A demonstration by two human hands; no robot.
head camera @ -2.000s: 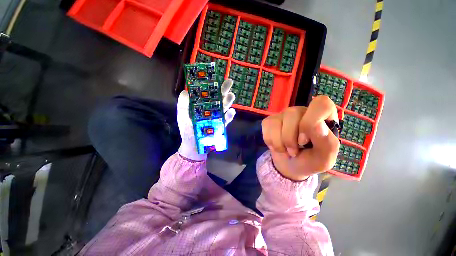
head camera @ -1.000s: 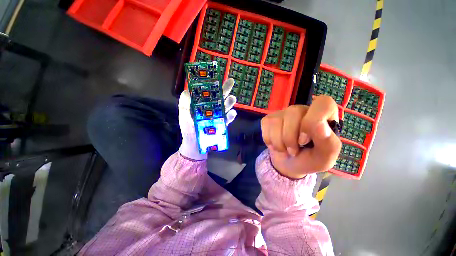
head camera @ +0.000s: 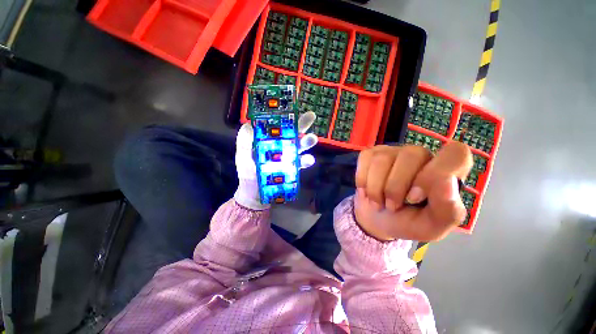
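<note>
My left hand, in a white glove, holds a green circuit board strip upright in front of me, fingertips showing at its right edge. The strip has several joined boards, each with an orange square part. Blue-white light falls on its middle and lower boards; the top board is mostly unlit. My right hand, bare, is curled closed to the right of the strip, not touching it. The torch inside it is almost wholly hidden by the fingers; its blue spot shows on the strip.
A red compartment tray with rows of green boards sits in a black tote ahead. Another red tray of boards lies at right, partly behind my right hand. Empty red trays overlap at upper left. Striped tape marks the floor.
My right hand has moved right and slightly down, and the torch's dark end no longer shows. The strip has shifted slightly right and turned more upright. The blue light has spread upward along it.
</note>
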